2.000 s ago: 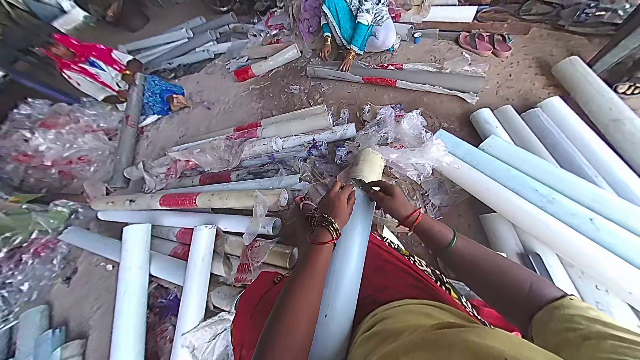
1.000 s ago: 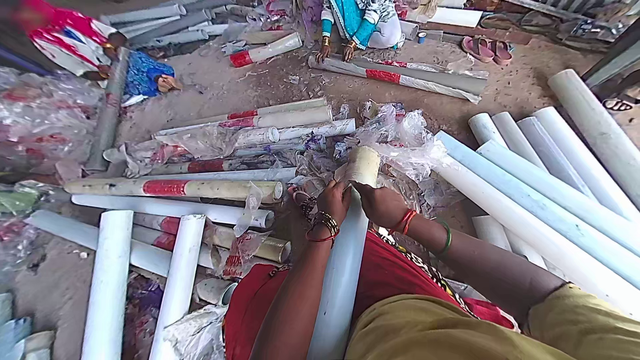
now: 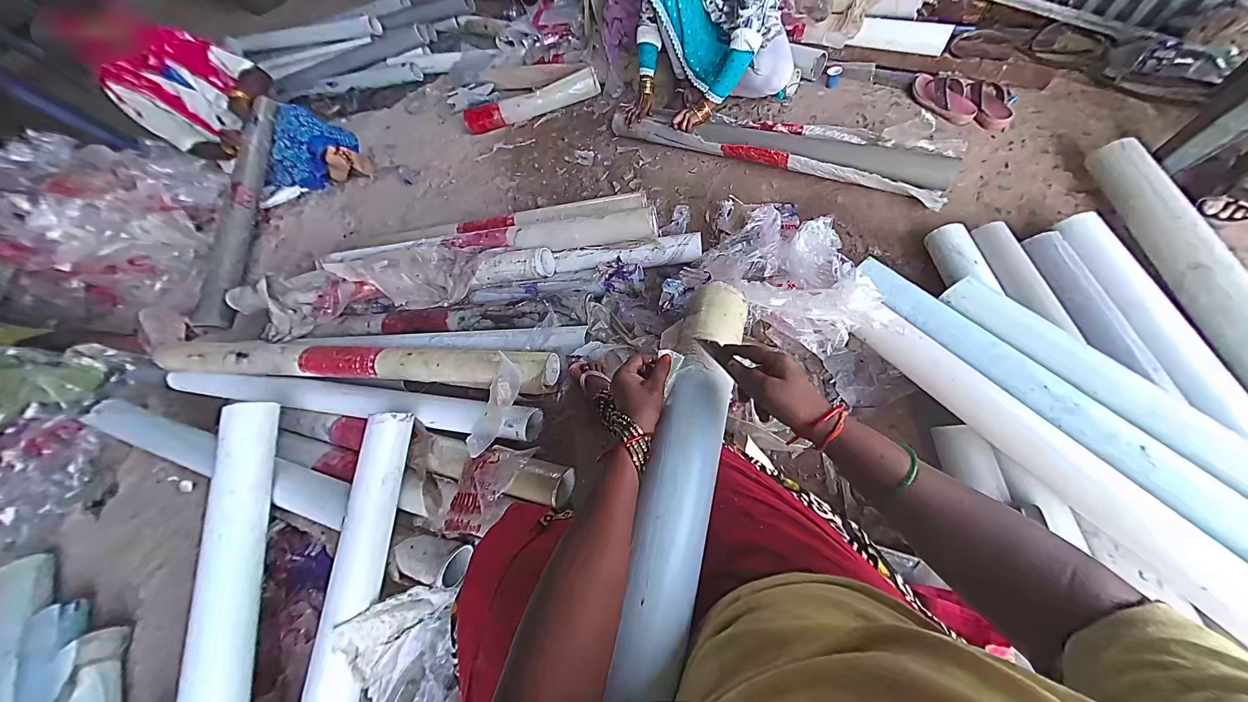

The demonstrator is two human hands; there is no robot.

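A light blue-grey pipe [image 3: 678, 487] lies lengthwise over my lap, its cream-coloured end [image 3: 719, 307] pointing away from me. Near that end, my left hand [image 3: 642, 390] pinches the edge of a thin wrapping [image 3: 694, 366] at the pipe's left side. On the other side my right hand [image 3: 780, 385] holds a thin, dark, flat thing, perhaps a blade, whose tip touches the pipe where the cream part meets the blue-grey part. Its handle is hidden in my fingers. Crumpled clear plastic film [image 3: 780, 263] lies just beyond the pipe's end.
Pale pipes [image 3: 1053, 390] are stacked at the right; more pipes [image 3: 229, 546] and red-banded ones [image 3: 439, 366] lie at the left. A plastic film heap [image 3: 97, 224] is at far left. A person [image 3: 707, 49] handles a wrapped pipe [image 3: 829, 161] ahead; another person [image 3: 185, 88] sits upper left. Sandals [image 3: 960, 100] stand beyond.
My right hand has come away from its curled hold close to the pipe's end, and the thin dark thing in it now shows. My left hand stays beside the pipe.
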